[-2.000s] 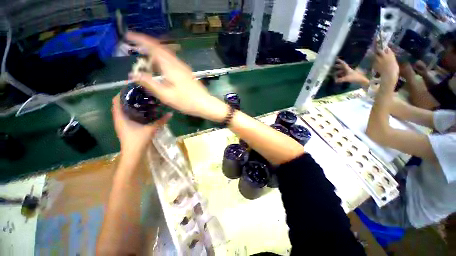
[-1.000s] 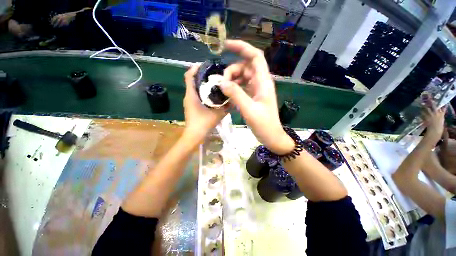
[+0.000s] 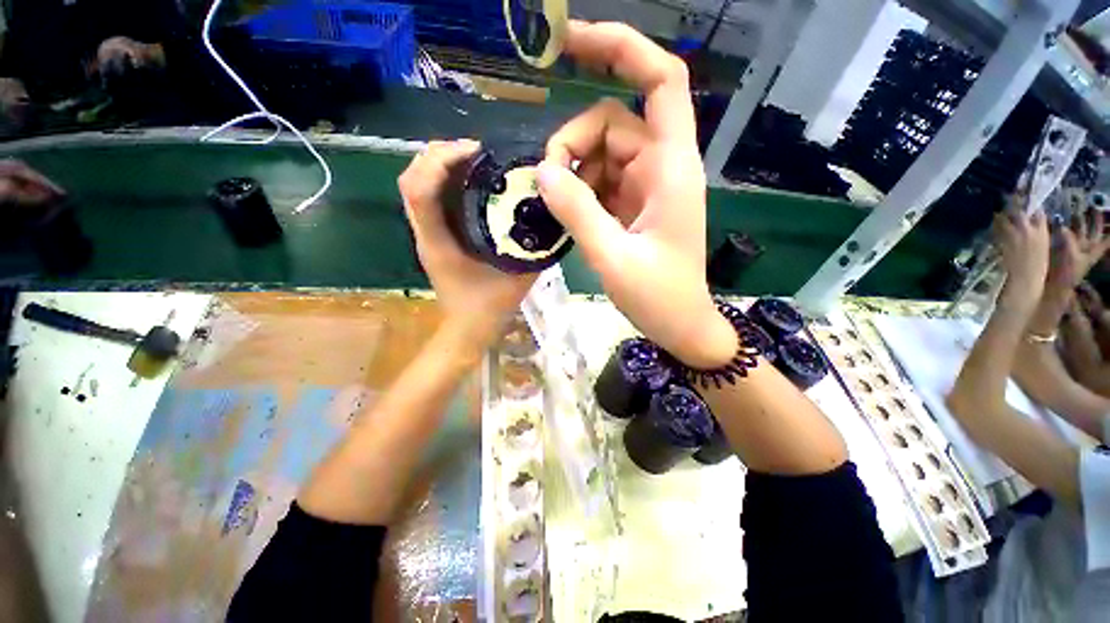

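Note:
My left hand [image 3: 457,243] holds a black cylindrical housing [image 3: 478,225] above the belt's near edge, with its open end towards me. A cream face with dark round parts shows inside. My right hand [image 3: 633,183] has its thumb and bent fingers at the rim of that opening; whether they pinch anything there is hidden. A pale ring-shaped piece [image 3: 551,43] is at its raised index fingertip, cut off by the top edge. A white strip with round cut-outs [image 3: 521,487] lies below my hands, beside a clear strip [image 3: 584,450].
Several black housings [image 3: 667,428] stand right of the strips. Spare strips [image 3: 907,444] lie further right. A hammer [image 3: 91,326] lies left. The green belt [image 3: 353,231] carries housings; a white cable [image 3: 262,104] hangs over it. A metal post [image 3: 925,158] stands right, near another person's arms [image 3: 1004,329].
The held housing has stayed near the same spot since a second ago. The ring-shaped piece is higher with my right index finger. The belt's housings have shifted left, and another person's hand shows at far left.

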